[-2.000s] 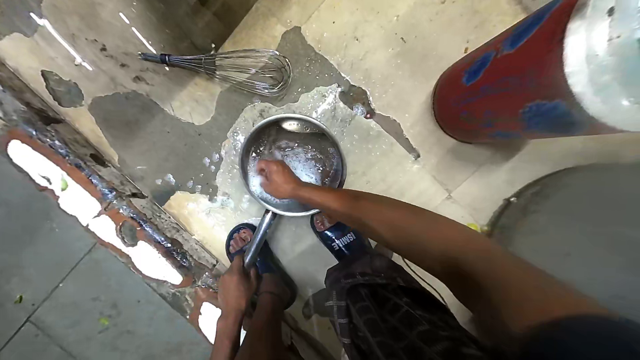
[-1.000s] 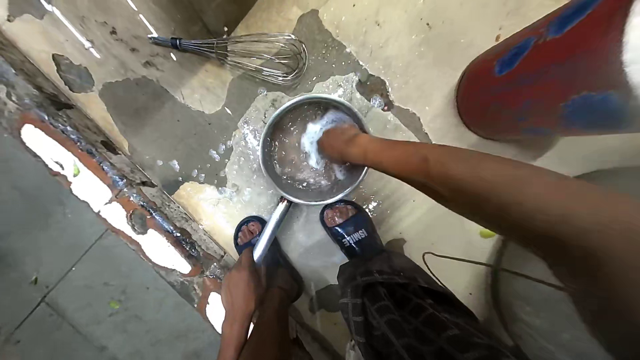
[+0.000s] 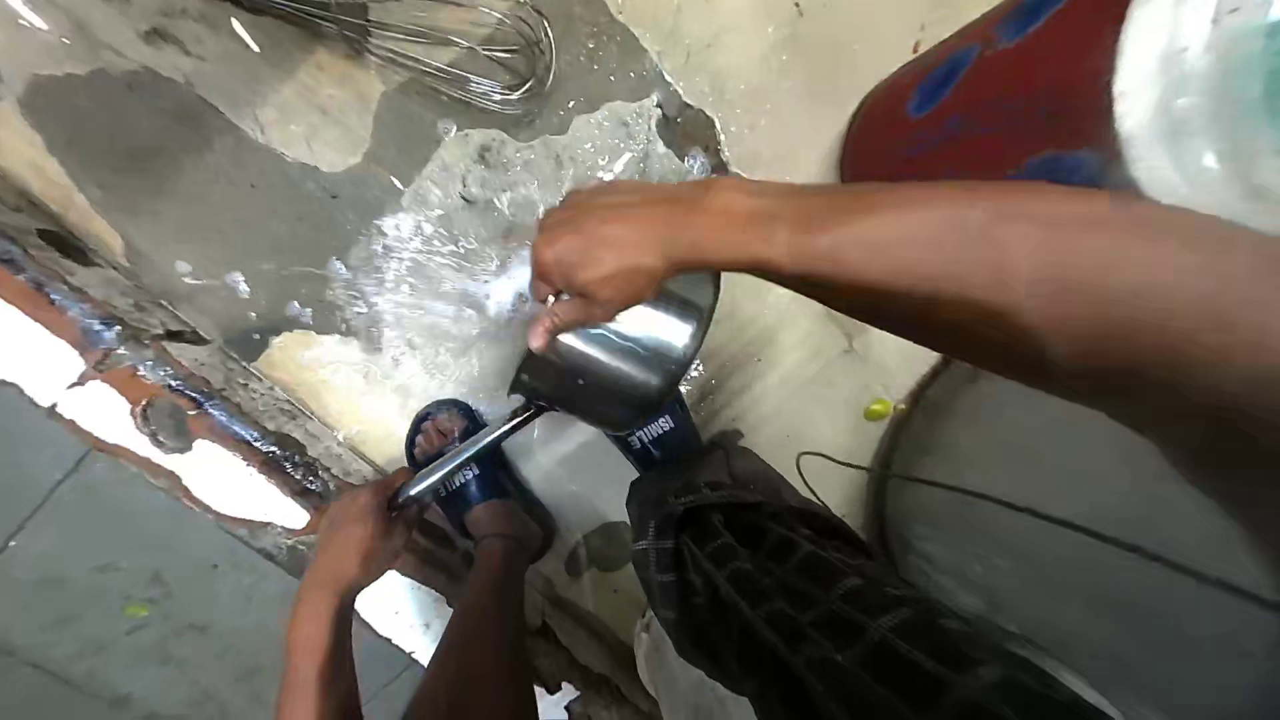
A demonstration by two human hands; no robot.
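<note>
A metal saucepan [image 3: 625, 365] is tipped on its side above the wet floor, its mouth facing left, and water spills from it. My left hand [image 3: 362, 532] grips the end of its long handle. On the upper rim rests my right hand [image 3: 600, 255], fingers curled over the edge and thumb against the outer wall; whether it holds anything inside is hidden. A wire whisk [image 3: 480, 50] lies on the floor at the top, its handle partly cut off by the frame edge.
My feet in dark blue slides [image 3: 468, 490] stand just below the pan. A red and blue drum [image 3: 990, 110] is at the upper right, a large round grey surface [image 3: 1050, 530] with a thin cord at the lower right. A broken brick edge [image 3: 150, 370] runs along the left.
The pan, upright with water and my right hand inside it before, is now tilted to the left with water pouring out. My right hand has moved to its rim.
</note>
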